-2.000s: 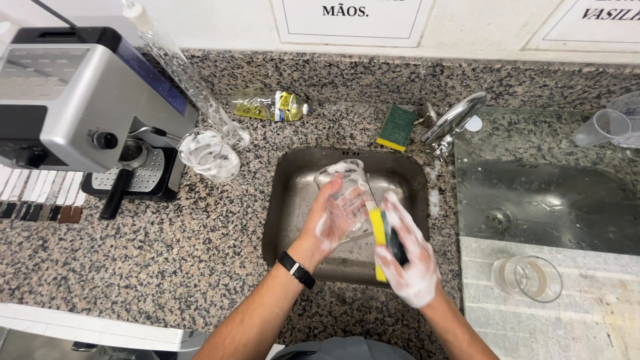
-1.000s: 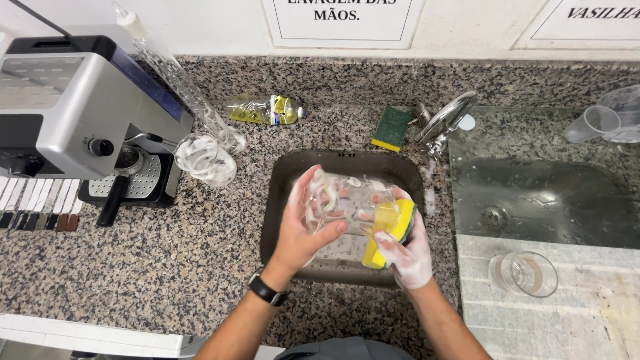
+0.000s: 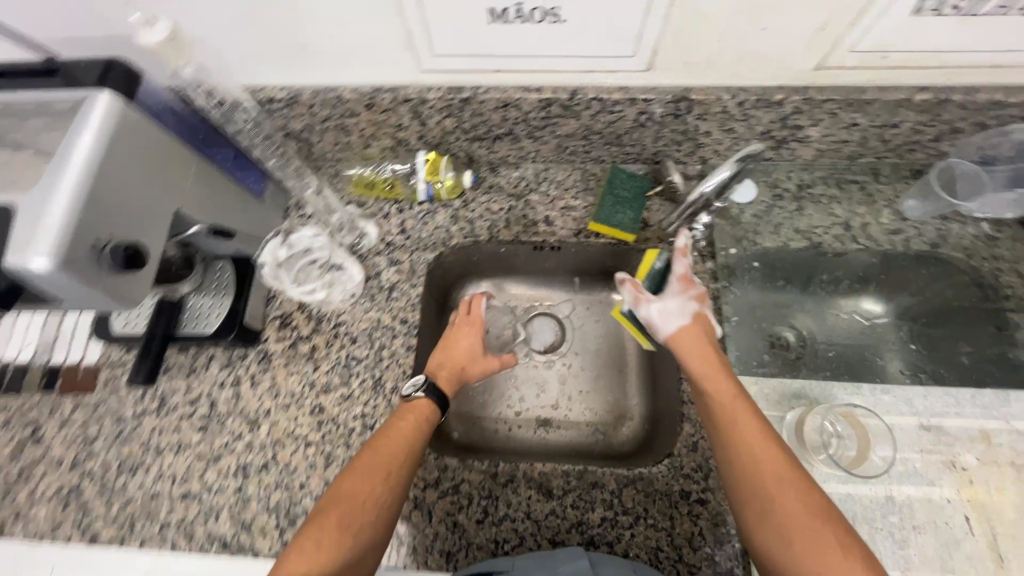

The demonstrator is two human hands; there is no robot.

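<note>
My left hand (image 3: 472, 348) is low in the steel sink (image 3: 592, 400), its fingers around a clear glass vessel (image 3: 502, 328) beside the drain. Soapy foam covers my right hand (image 3: 672, 296), which holds yellow and green scrub sponge material (image 3: 636, 324) at the sink's right wall; whether this is one sponge or two I cannot tell. Just beyond that hand stands the chrome faucet (image 3: 720, 184). Another green and yellow sponge (image 3: 620, 202) lies behind the sink. A soapy clear vessel (image 3: 312, 266) is on the granite counter to the left.
An espresso machine (image 3: 104, 192) stands at the left, near a tall clear tube (image 3: 256, 128). A bottle of yellow liquid (image 3: 416, 176) lies behind the sink. On the right are a second basin (image 3: 864, 312), a clear glass (image 3: 848, 440) and clear plastic vessels (image 3: 956, 188).
The glass vessel, held up between both hands a second ago, is now low in the sink with my left hand. My right hand has moved away from it toward the faucet with the sponge.
</note>
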